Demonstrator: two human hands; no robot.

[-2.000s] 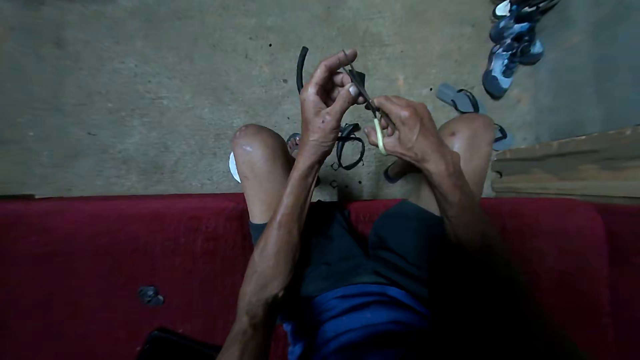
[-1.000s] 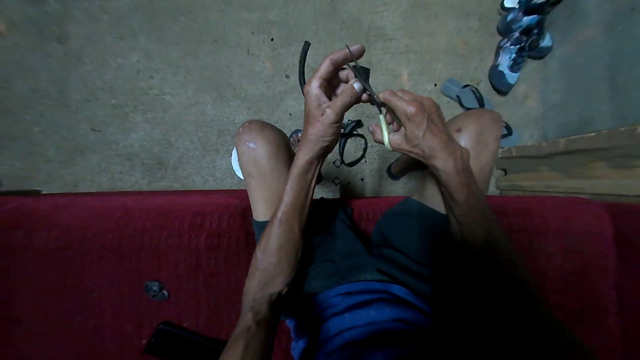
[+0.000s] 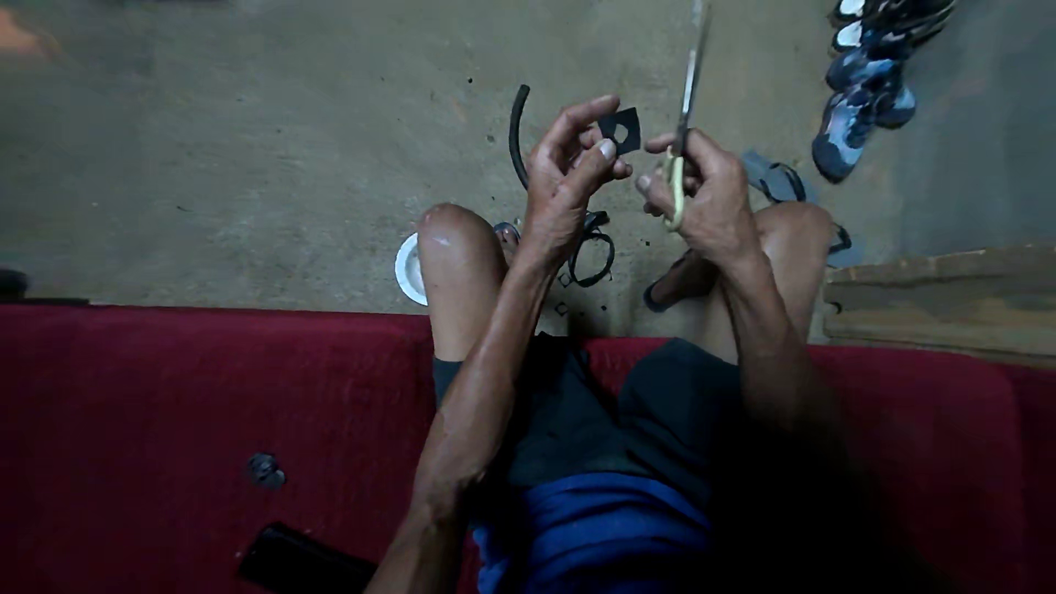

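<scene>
A small black square piece with a hole in its middle [image 3: 629,130] is pinched between the thumb and fingers of my left hand [image 3: 569,169]. My right hand [image 3: 701,186] holds a pair of scissors [image 3: 686,99] with pale yellow-green handles, blades pointing away from me and apart from the black piece. Whether the blades are parted cannot be told. On the floor beyond my left hand lies a curved black strip [image 3: 517,132]. A looped black strap or cord [image 3: 609,262] lies on the floor between my legs.
I sit on a red cloth-covered seat [image 3: 206,379]. A dark phone-like object [image 3: 301,561] and a small dark item [image 3: 266,470] lie on it at left. On the floor are a white round dish [image 3: 408,271], grey flip-flops [image 3: 775,177], several shoes [image 3: 850,124] and a wooden board [image 3: 940,301].
The scissors have come away from the black piece in my left hand, and their blades now point forward. My right hand has moved slightly apart from my left.
</scene>
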